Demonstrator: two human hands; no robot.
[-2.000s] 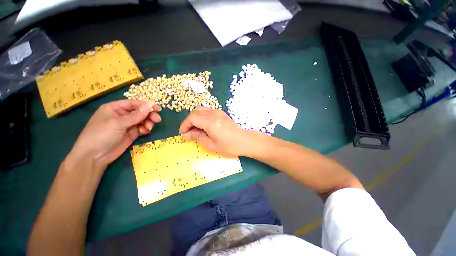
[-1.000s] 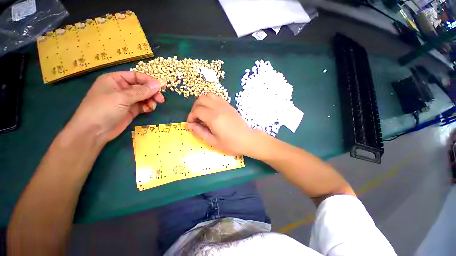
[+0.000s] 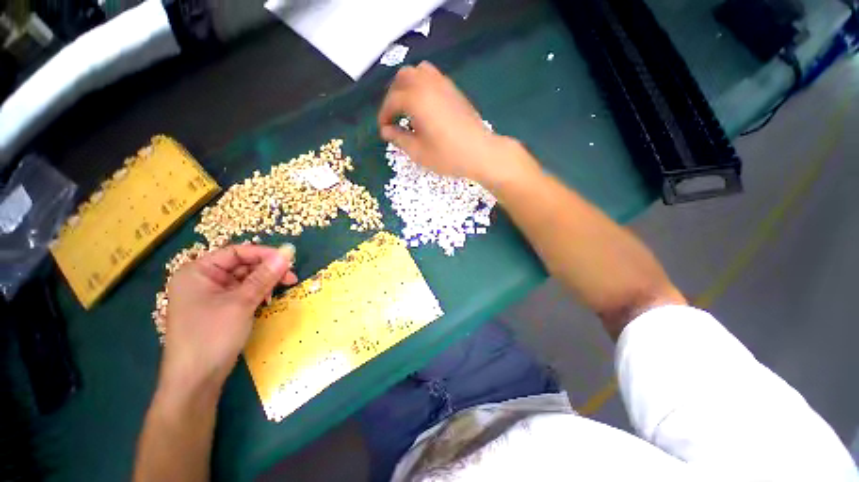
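Note:
The yellow circuit board panel (image 3: pixel 344 325) lies flat and tilted on the green mat. My left hand (image 3: pixel 221 292) is at its upper left edge, thumb and forefinger pinched on what looks like a small tan component (image 3: pixel 285 252). My right hand (image 3: pixel 433 122) is over the back of the pile of white components (image 3: pixel 438 202), with a small white component (image 3: pixel 405 122) at its curled fingertips. The pile of tan components (image 3: pixel 273 198) curves behind the panel and left hand. Small parts sit along the panel's upper edge.
A thick stack of yellow panels (image 3: pixel 137 221) is at left, beside a clear plastic bag (image 3: pixel 33 226) and a dark object (image 3: pixel 42 348). A long black slotted tray (image 3: pixel 655 94) is at right. A white sheet (image 3: pixel 348 28) and a white roll (image 3: pixel 85 71) lie at the back.
The camera view has turned. My right hand has moved from the panel's upper edge to the back of the white pile. My left hand has come closer to the panel's upper left edge, still pinched.

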